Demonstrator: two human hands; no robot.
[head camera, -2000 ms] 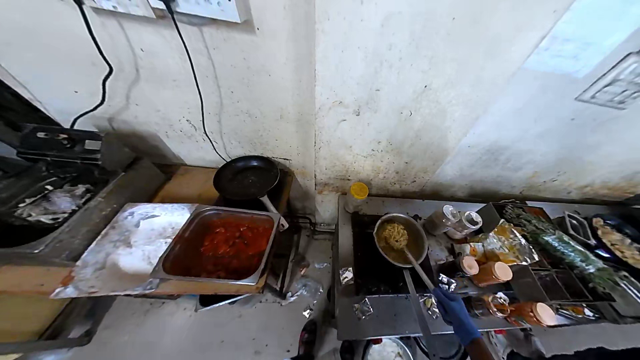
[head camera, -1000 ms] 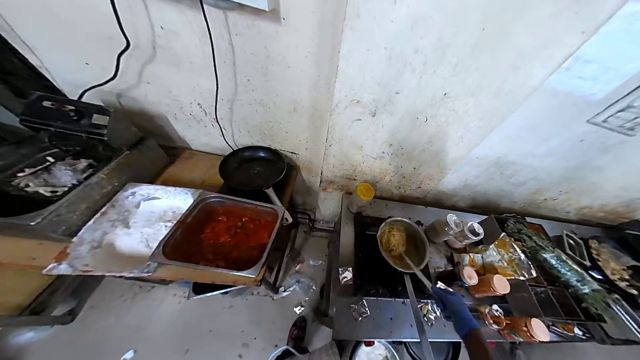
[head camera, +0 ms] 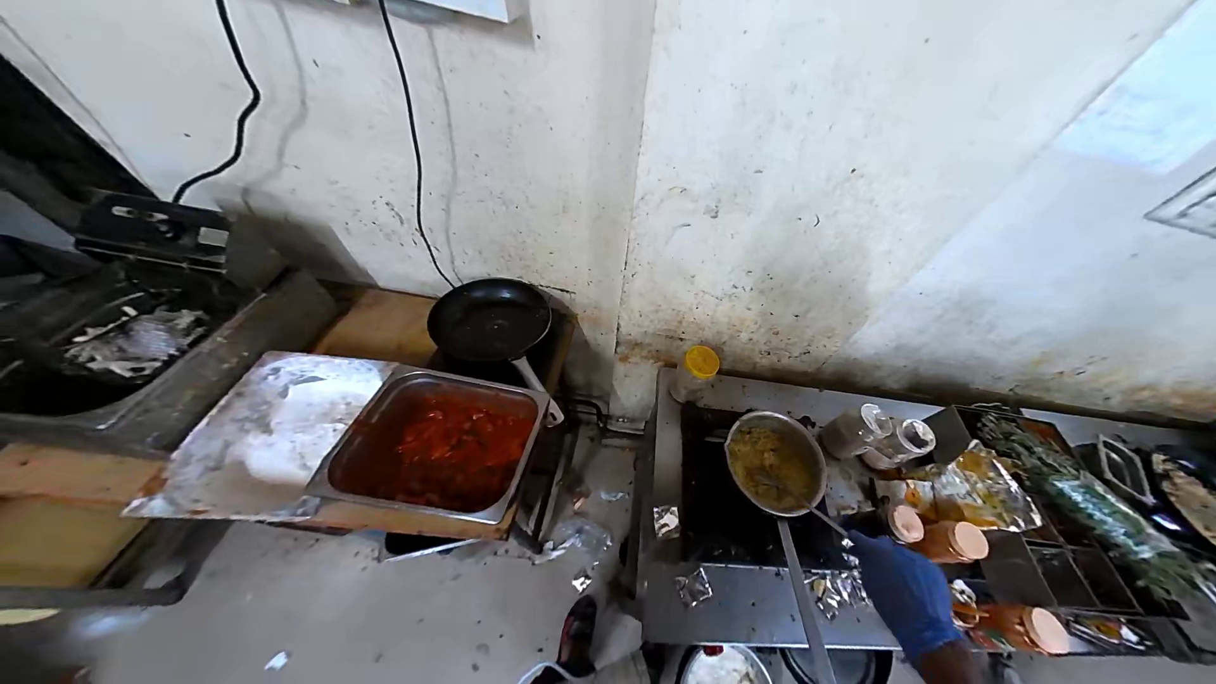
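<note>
My right hand (head camera: pixel 898 584), in a blue glove, reaches in from the lower right and grips the end of a thin metal utensil (head camera: pixel 828 521). The utensil's other end rests in a metal pan (head camera: pixel 774 464) of yellowish-brown food on the black cooktop (head camera: pixel 708 494). The pan's long handle (head camera: pixel 806 598) points toward me, left of my hand. Jars with orange-pink lids (head camera: pixel 967 541) stand just right of the hand. My left hand is not in view.
On the left, a steel tray of red sauce (head camera: pixel 456 446) sits beside a white-dusted board (head camera: pixel 275 437), with a black frying pan (head camera: pixel 489 320) behind. A yellow-lidded jar (head camera: pixel 701 363), clear jars (head camera: pixel 855 430), foil (head camera: pixel 983 489) and herbs (head camera: pixel 1092 503) surround the cooktop.
The utensil's visible part is shorter, and its end sits lower in the pan. My gloved hand stays at the pan's lower right. The view has shifted slightly.
</note>
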